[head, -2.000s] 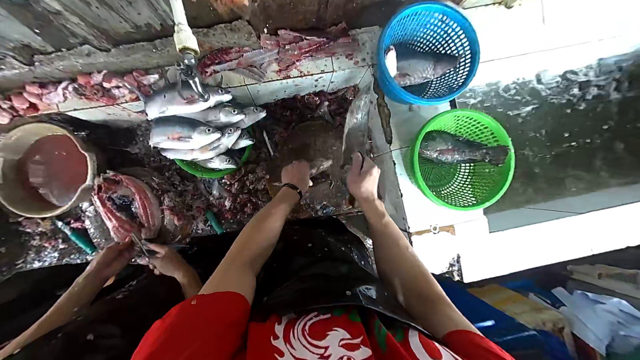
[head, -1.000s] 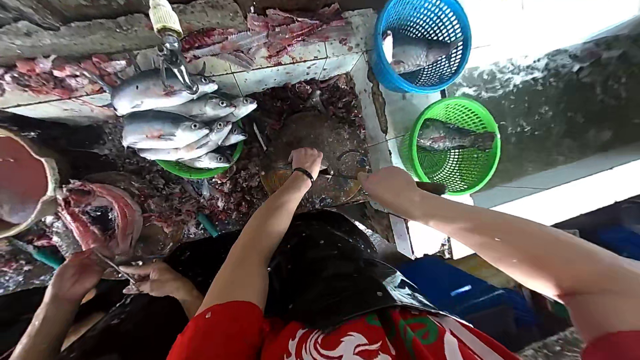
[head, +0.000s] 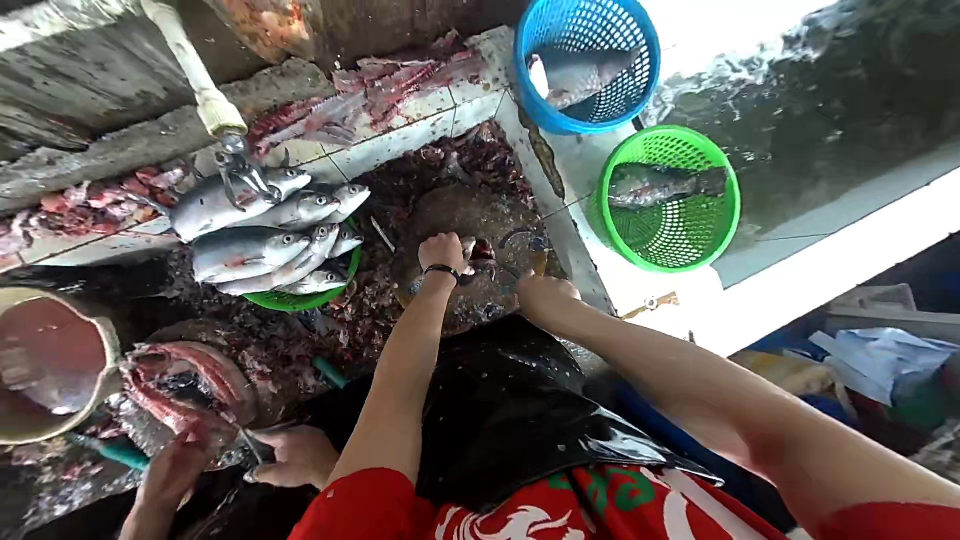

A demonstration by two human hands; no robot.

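Note:
My left hand [head: 442, 253], with a dark band at the wrist, presses on a small fish [head: 480, 251] whose red, cut end shows, on a round chopping block [head: 465, 210]. To its right my right hand [head: 546, 298] is closed on a tool, seemingly a knife, with a thin dark part [head: 510, 270] pointing at the fish. How much of the fish lies beneath my left hand is hidden. Left of the block, several silver fish [head: 247, 253] are piled on a green basket [head: 300, 300] under a metal tap [head: 232, 161].
A blue basket [head: 525, 82] and a green basket [head: 731, 217] each hold a fish, beside a water tank [head: 840, 127]. At lower left a co-worker's hands [head: 296, 454] work on an opened fish [head: 180, 382] near a bucket of reddish water [head: 109, 345]. Fish scraps cover the sink.
My right hand was at the block's right edge two seconds ago by a long, pale blade-like thing, then swung out with the arm. My left hand stays on the block.

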